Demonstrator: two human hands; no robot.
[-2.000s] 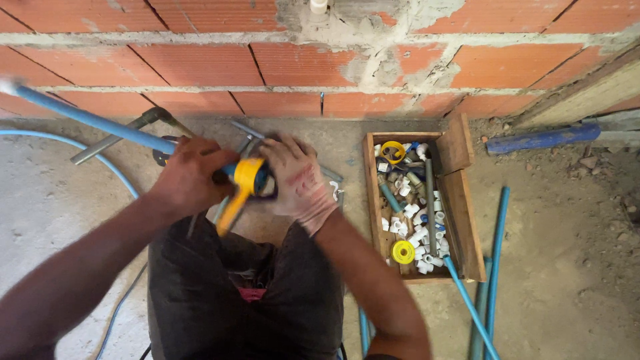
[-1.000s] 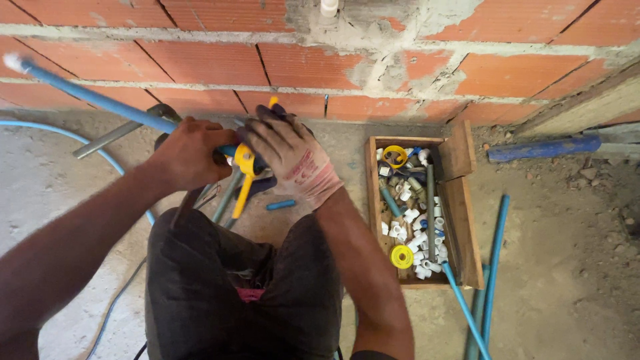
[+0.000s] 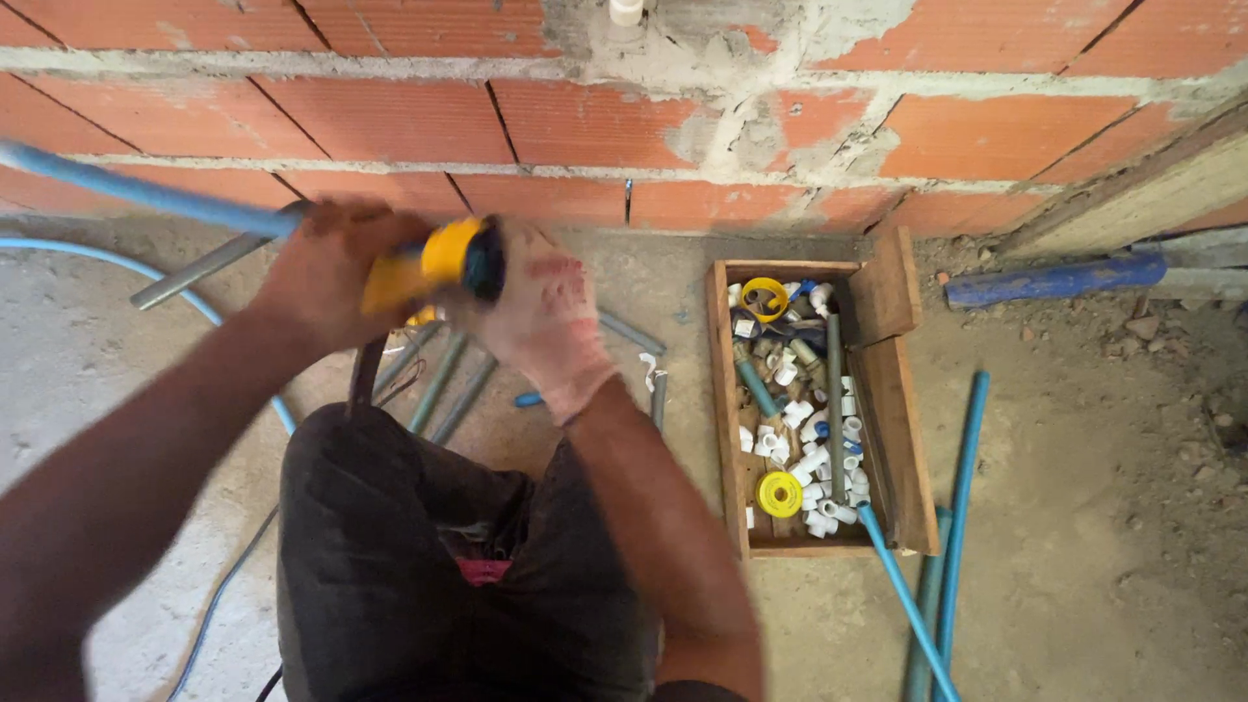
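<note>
My bare left hand [image 3: 336, 268] is closed around a light blue plastic pipe [image 3: 185, 200], which runs off to the upper left. Just right of that hand is a yellow tool [image 3: 448, 255] with a dark round end, blurred by motion; it looks like a pipe threading die. My right hand [image 3: 546, 302], in a pale work glove with red marks, is at the tool's dark end. Its fingers are blurred and partly hidden, so its hold is unclear.
A wooden box [image 3: 726, 409] of white fittings and yellow tape spools [image 3: 779, 494] lies to the right. Blue pipes [image 3: 963, 526] lean beside it. Grey pipes [image 3: 468, 395] lie past my knees, before a brick wall [image 3: 585, 122]. A blue hose [image 3: 146, 255] curves at left.
The yellow tool has turned between the frames; its long handle, pointing down one second ago, now looks foreshortened. My right hand has shifted around the tool's end.
</note>
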